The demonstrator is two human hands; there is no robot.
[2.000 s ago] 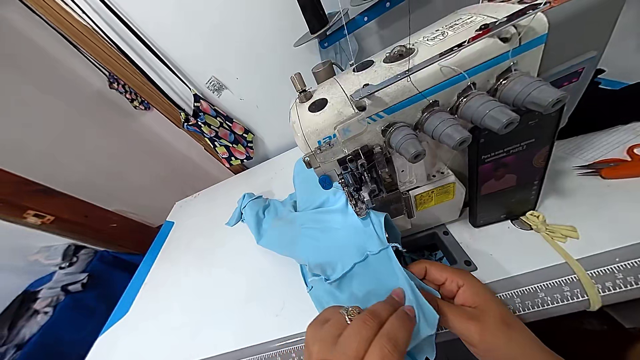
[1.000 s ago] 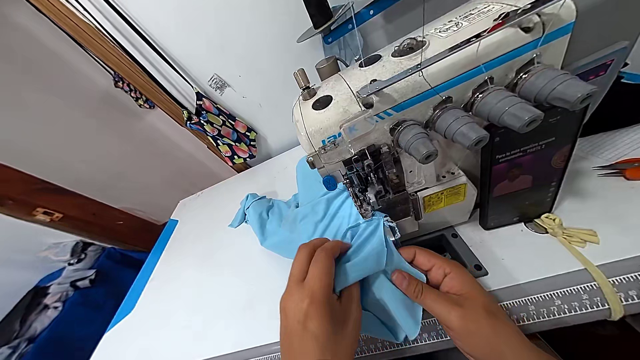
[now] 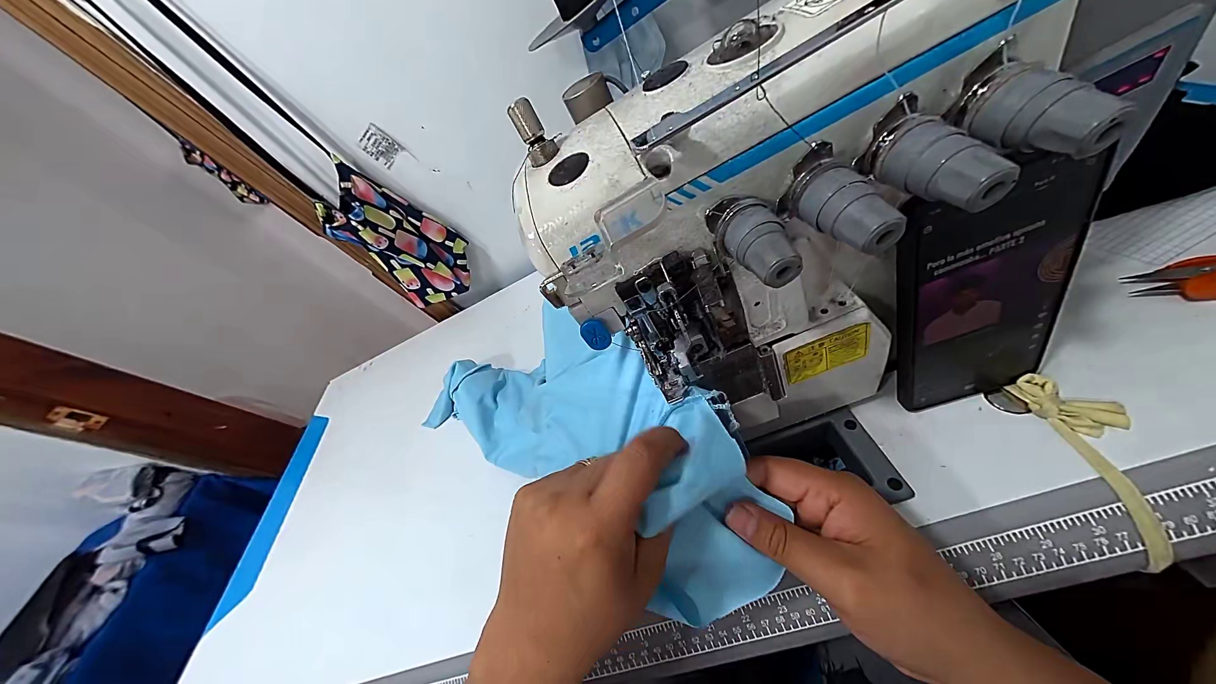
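Observation:
Light blue fabric [image 3: 570,408] lies across the white table and runs under the presser foot of an overlock sewing machine [image 3: 665,361]. My left hand [image 3: 589,541] pinches a fold of it just in front of the foot. Between thumb and fingers, my right hand [image 3: 836,551] holds the fabric's right edge, near the machine's front corner. The free end of the cloth hangs between both hands over the table's front edge. A seam with loose threads shows beside the foot. Some fingertips are hidden by the cloth.
A phone [image 3: 988,285] leans against the machine's right side. Orange-handled snips [image 3: 1187,278] lie at the far right. A yellow fabric strip [image 3: 1111,465] hangs over the measuring tape [image 3: 1035,551] along the front edge. Printed fabric [image 3: 399,237] hangs at the wall; dark cloths lie at lower left.
My left hand has moved from low on the fabric up toward the presser foot, and now grips a raised fold. My right hand still holds the right edge. The view has shifted closer to the machine.

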